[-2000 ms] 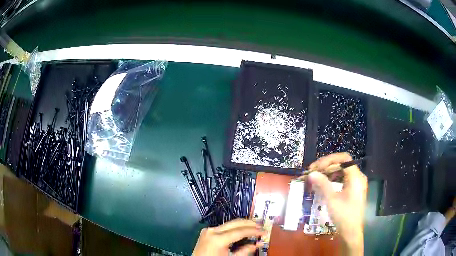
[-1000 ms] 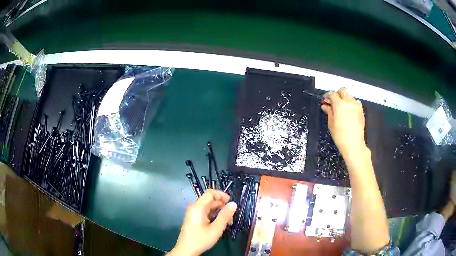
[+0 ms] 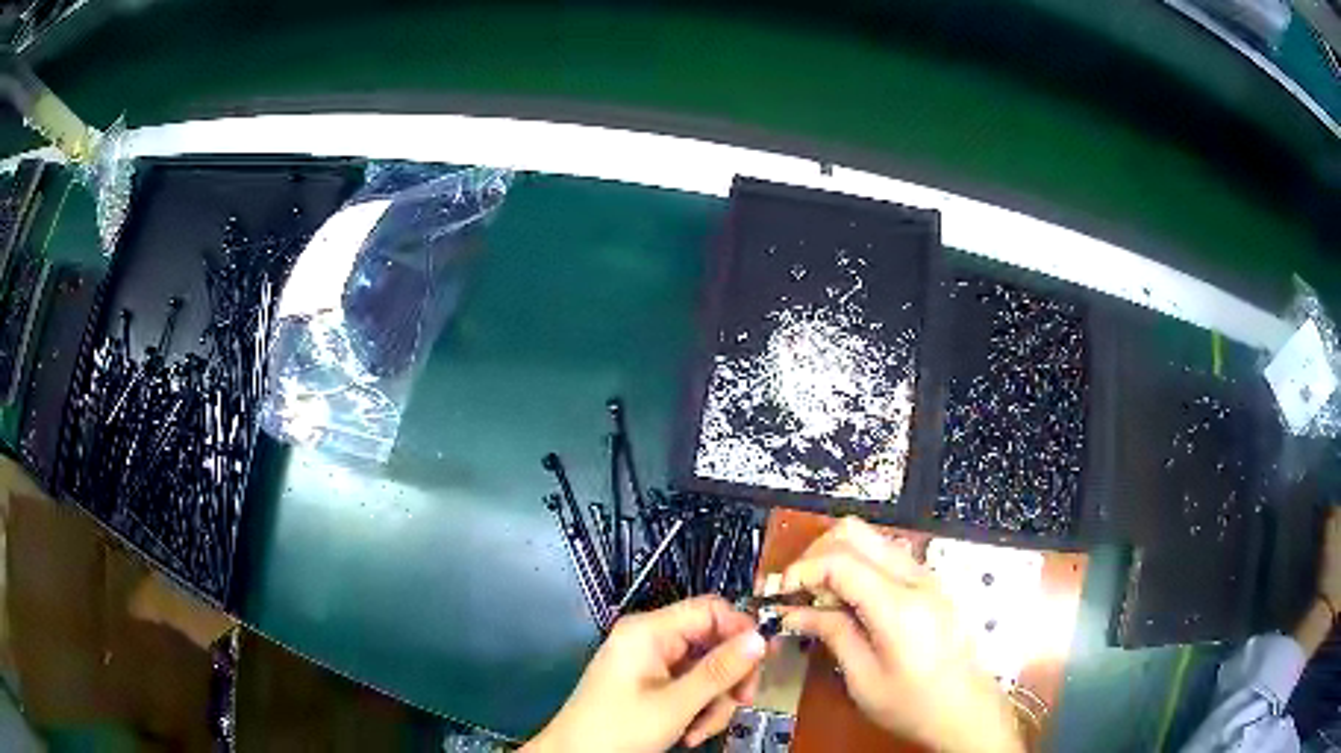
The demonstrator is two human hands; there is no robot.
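My left hand [image 3: 669, 677] and my right hand [image 3: 890, 633] meet over the left part of the orange base board [image 3: 824, 714]. My left hand pinches a small dark piece [image 3: 768, 625], perhaps the end of a black rod. My right hand holds a thin dark tool, apparently tweezers [image 3: 787, 599], with its tip at that piece. The metal fixture [image 3: 982, 589] is partly hidden by my right hand. A loose pile of black rods [image 3: 588, 552] lies on the green bench left of the board.
Behind the board stand a tray of small silver-white parts [image 3: 809, 386] and a tray of small dark parts [image 3: 1015, 412]. A rod tray [image 3: 162, 441] and clear plastic bag [image 3: 346, 331] lie left. A darker tray [image 3: 1199, 486] and a person's sleeve [image 3: 1250, 706] are at right.
My right hand has come back from the dark parts tray to the board. My left hand has moved right from the rod pile, and both hands now meet.
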